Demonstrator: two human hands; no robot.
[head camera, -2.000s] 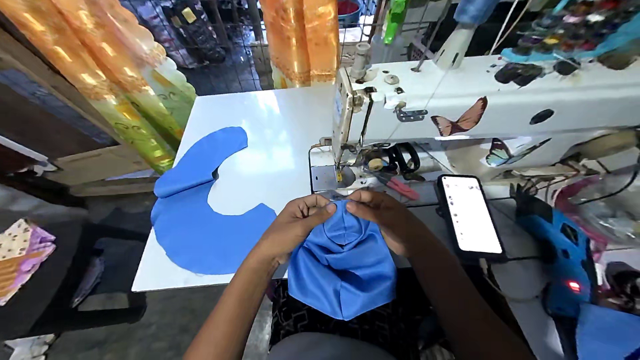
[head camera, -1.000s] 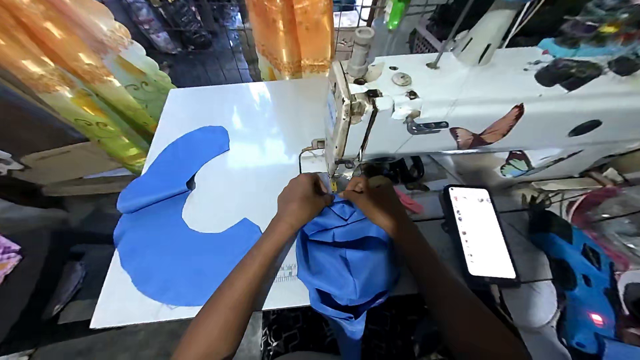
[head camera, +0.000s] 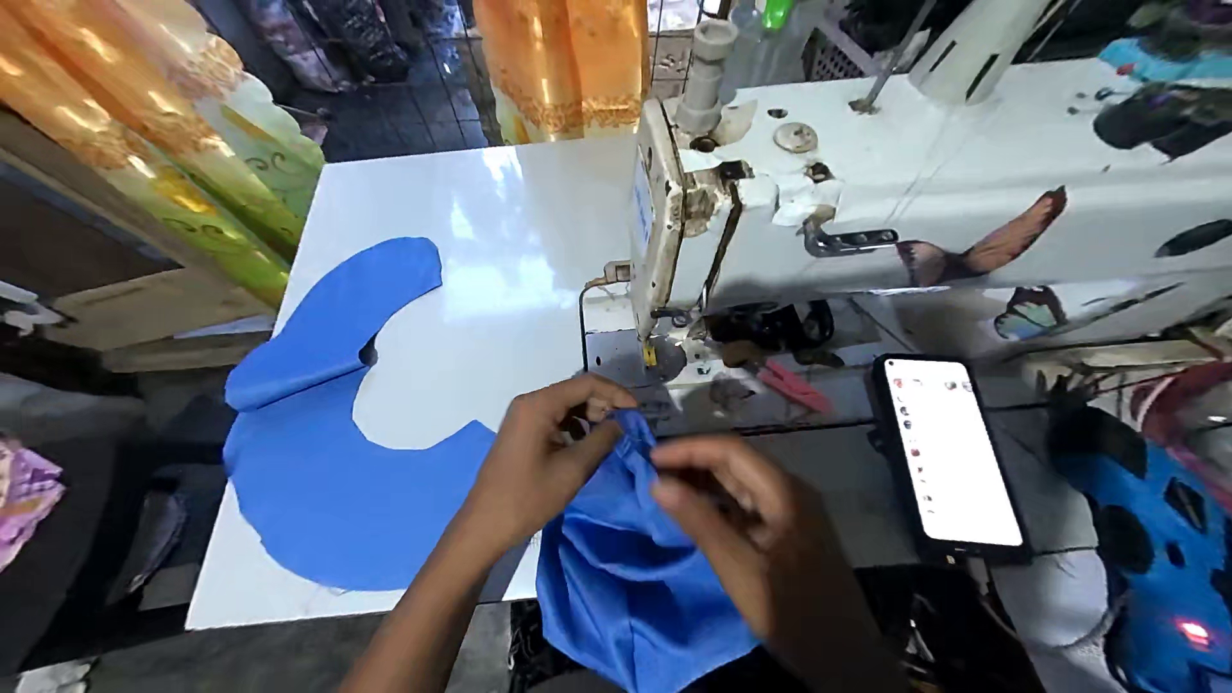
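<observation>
My left hand (head camera: 549, 462) pinches the upper edge of a gathered blue fabric piece (head camera: 635, 597), which hangs down over the front edge of the table. Close to the same edge is my right hand (head camera: 736, 515), thumb and fingertips near the cloth; whether they grip it cannot be told. Just beyond both hands stands the needle and presser foot area (head camera: 674, 346) of a white sewing machine (head camera: 962, 192), with no cloth under it. A curved, C-shaped blue fabric piece (head camera: 327, 491) lies on the white tabletop at the left, partly folded over.
A phone (head camera: 953, 452) with a lit screen lies right of my hands, a cable at its lower end. Pink-handled snips (head camera: 794, 385) rest beside the machine bed. A blue object with a red light (head camera: 1155, 558) is at the far right. Orange curtains (head camera: 563, 67) hang behind the table.
The gathered blue cloth and both hands have come back from the needle area toward me. My right hand has moved apart from the left. The C-shaped piece stays on the table.
</observation>
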